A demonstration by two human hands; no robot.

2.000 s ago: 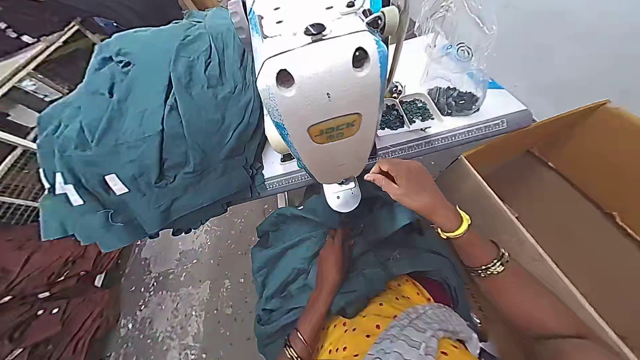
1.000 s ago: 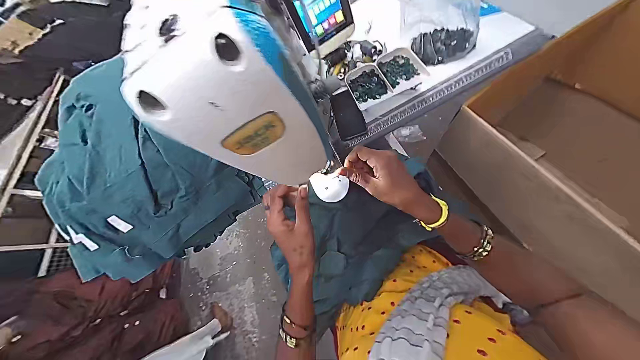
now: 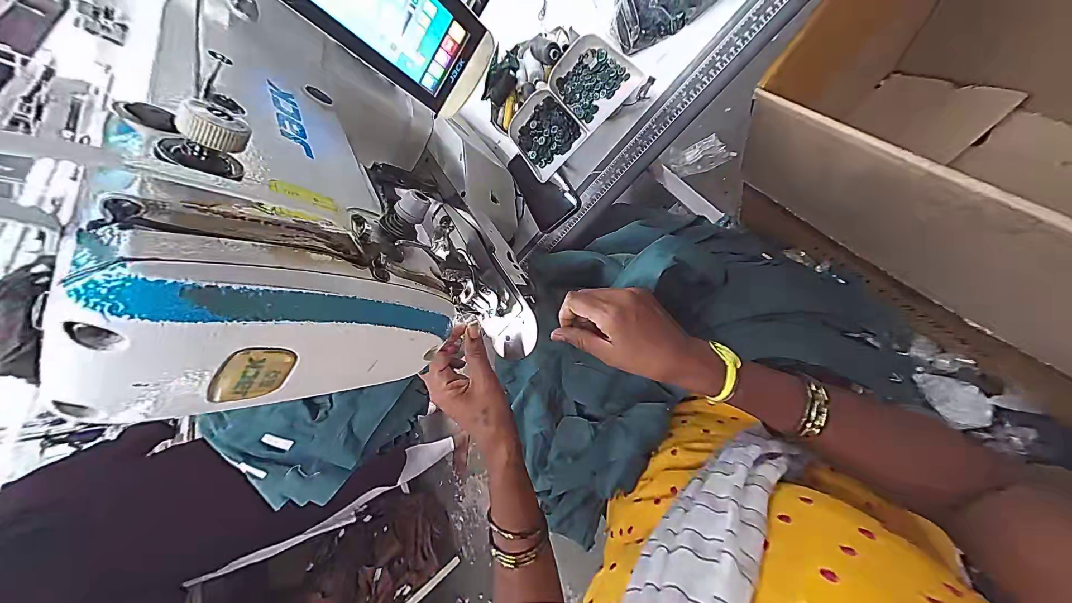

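Observation:
A white and blue Jack button-sewing machine [image 3: 251, 327] fills the left of the head view. My left hand [image 3: 469, 377] is at its needle area, thumb and forefinger pinched together near the presser parts; whether something small is between them cannot be told. Just right of the rounded metal plate [image 3: 512, 331], my right hand [image 3: 628, 335] hangs in the air with thumb and fingertips close together, and no object shows in it. Teal fabric [image 3: 586, 419] lies below both hands and over my lap. More teal garments [image 3: 318, 444] with white tags are under the machine head.
Two joined white trays [image 3: 548, 172] hold dark buttons on the table, beside a dark phone-like object [image 3: 544, 197]. A lit control screen [image 3: 402, 42] stands behind the machine. An open cardboard box [image 3: 904, 184] is at the right. Dark cloth [image 3: 92, 511] lies at lower left.
The view has swung strongly and come nearer to the machine's side. My right hand, at the round plate one second ago, is now apart from it. My left hand has come up from the fabric to the needle area.

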